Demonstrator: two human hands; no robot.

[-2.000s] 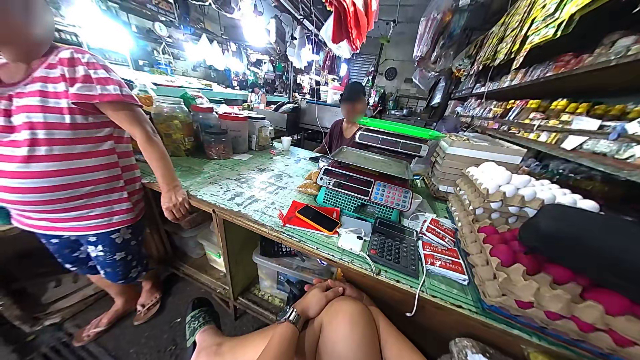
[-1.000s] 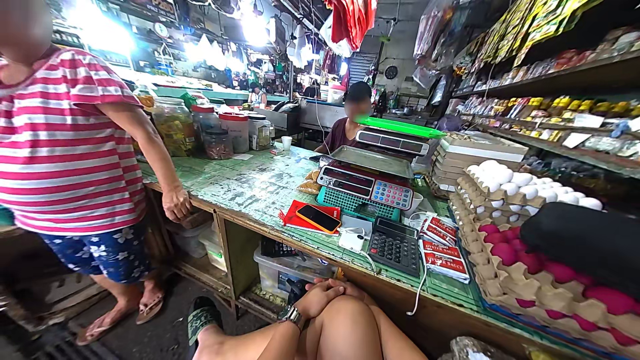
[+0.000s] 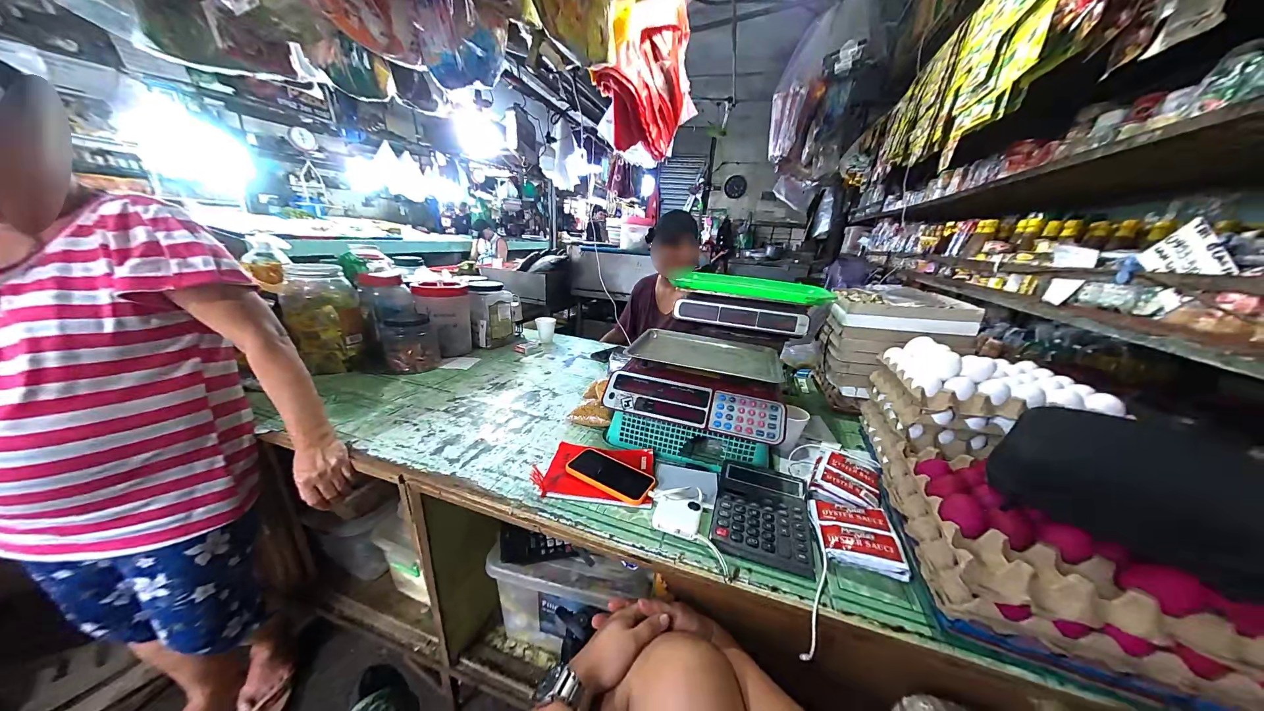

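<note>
My left hand (image 3: 622, 647), with a metal-banded watch (image 3: 559, 685) at its wrist, rests at my bent knee (image 3: 681, 671). Fingers of my right hand (image 3: 686, 620) show against it at the top of the knee; the rest of that hand is mostly hidden. No object can be seen in either hand. On the green counter above them lie an orange-edged phone (image 3: 610, 476) on a red packet (image 3: 563, 484), a white charger (image 3: 677, 513) with a cable, a black calculator (image 3: 762, 518) and red-and-white oyster sauce packets (image 3: 857, 538). Behind these stands a digital scale (image 3: 696, 405).
A person in a striped shirt (image 3: 118, 375) stands at the left, one hand by the counter's edge. Another person (image 3: 652, 306) is behind the scales. Lidded jars (image 3: 321, 316) stand on the counter's far left. Egg trays (image 3: 987, 563) fill the right side. A plastic bin (image 3: 553, 592) sits beneath.
</note>
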